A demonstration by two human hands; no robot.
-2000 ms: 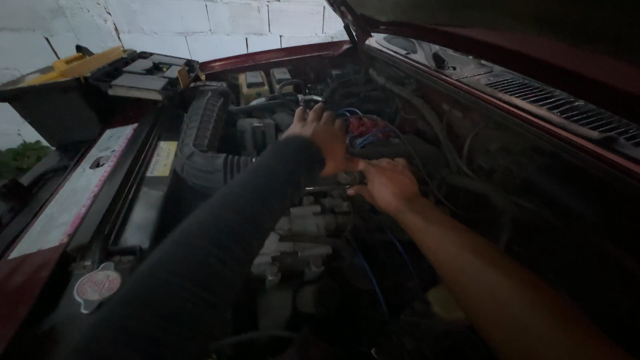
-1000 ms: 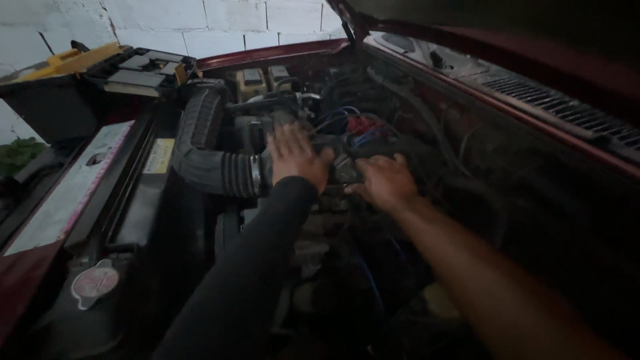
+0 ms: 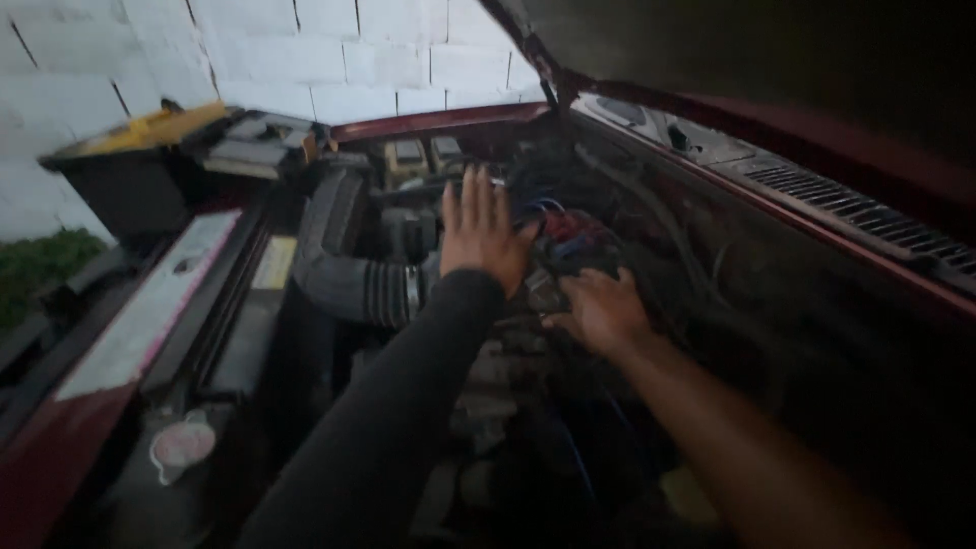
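My left hand (image 3: 484,240), at the end of a dark sleeve, is raised with its fingers spread over the engine, just right of the black corrugated air intake hose (image 3: 358,290) and its metal clamp (image 3: 412,291). Nothing is held in it. My right hand (image 3: 606,309) rests beside a dark metal engine part (image 3: 543,290), thumb and fingers around its right side; whether it grips the part cannot be told. Behind the hands lies a bundle of red and blue wires (image 3: 568,229). The lower engine is dim and blurred.
The raised hood (image 3: 762,61) hangs over the right side. A black toolbox with a yellow lid (image 3: 160,130) stands at the left, near the front edge of the bay. A radiator cap (image 3: 183,446) sits at lower left. A white block wall (image 3: 267,53) rises behind.
My left hand has moved back toward the hose, then lifted with its fingers spread. My right hand has stayed near the same engine part.
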